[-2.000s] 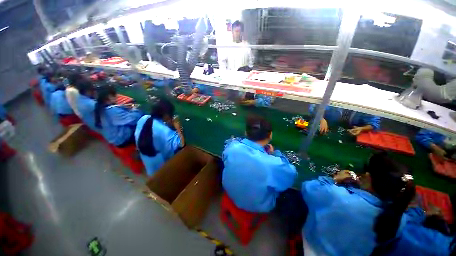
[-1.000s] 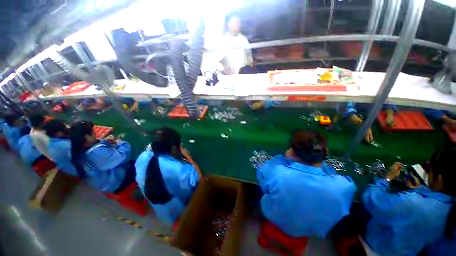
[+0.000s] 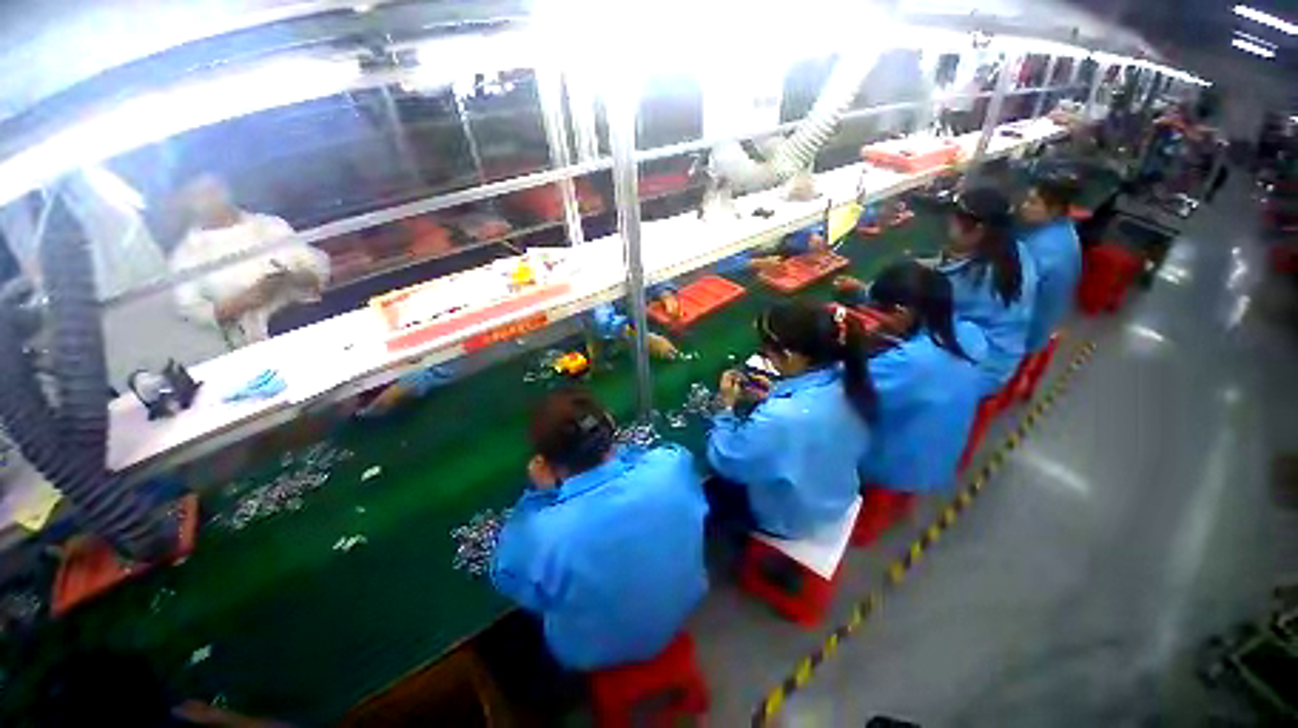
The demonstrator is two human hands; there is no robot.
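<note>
Neither of my hands is in view. Nearest in front of me is a long green-topped bench (image 3: pixel 413 455). Loose heaps of small silvery parts (image 3: pixel 281 486) lie on it, with another heap (image 3: pixel 481 541) beside the nearest seated person in a blue smock (image 3: pixel 605 548). A yellow-orange object (image 3: pixel 571 364) sits on the green surface near the far edge. A red-orange parts tray (image 3: pixel 698 300) lies at the bench's far side, and another tray (image 3: pixel 125 555) is at the left under the ribbed hose. The parts are too small to tell apart.
More people in blue smocks (image 3: pixel 922 405) sit on red stools (image 3: pixel 648 690) to the right. A person in white (image 3: pixel 245 263) stands behind the white shelf (image 3: pixel 320 346). A grey ribbed hose (image 3: pixel 64 384) hangs at left. Yellow-black tape (image 3: pixel 894 572) marks the aisle. A carton edge (image 3: pixel 434 697) shows below.
The view has swung right. The nearest worker now sits near the middle, and the right-hand workers and aisle have come in. The open carton has mostly left the picture at the bottom.
</note>
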